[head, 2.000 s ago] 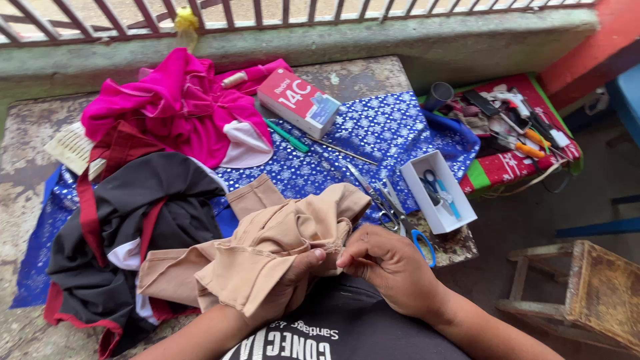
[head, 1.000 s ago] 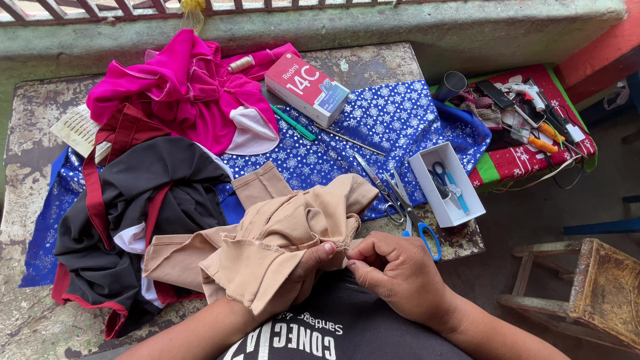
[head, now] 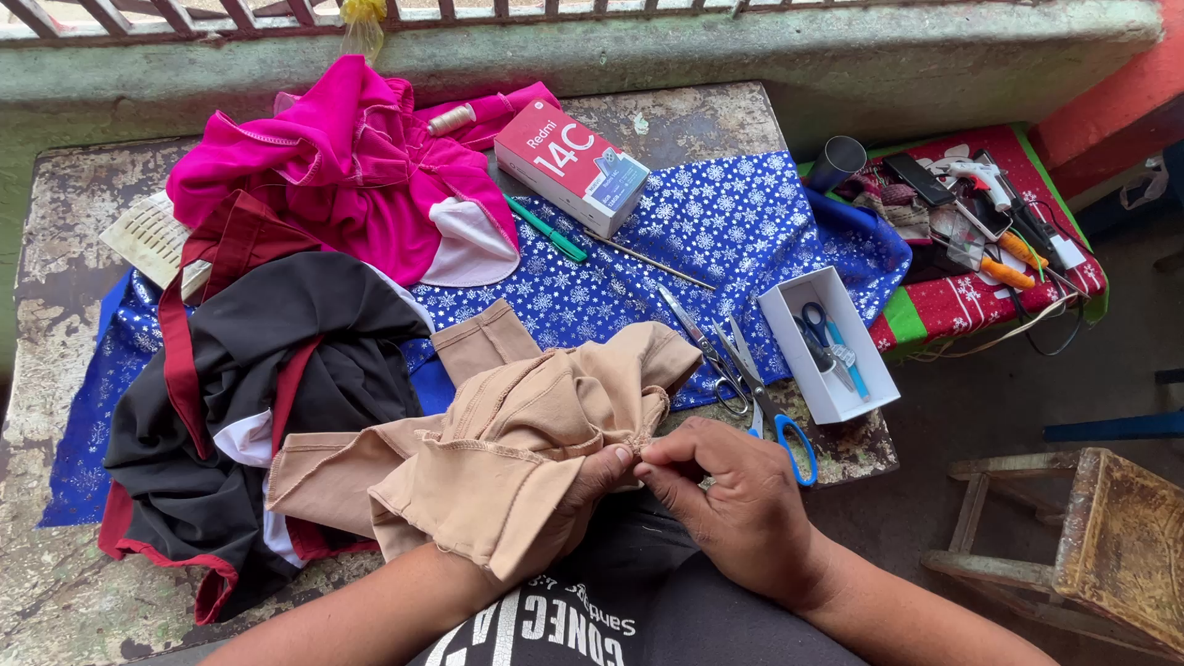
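A beige stitched garment lies bunched at the table's front edge, partly over my lap. My left hand pinches its seam between thumb and fingers, the palm hidden under the cloth. Thumb and index finger of my right hand are closed at the same seam edge; whether a needle is between them is too small to tell. Just beyond the right hand lie blue-handled scissors and metal scissors. To the left is a black garment with red trim, and behind it a magenta garment with a thread spool on it.
Blue snowflake cloth spreads over the worn table. On it are a red phone box, a green pen, a thin rod and a white box holding small scissors. Right: a tool-covered side table and a wooden stool.
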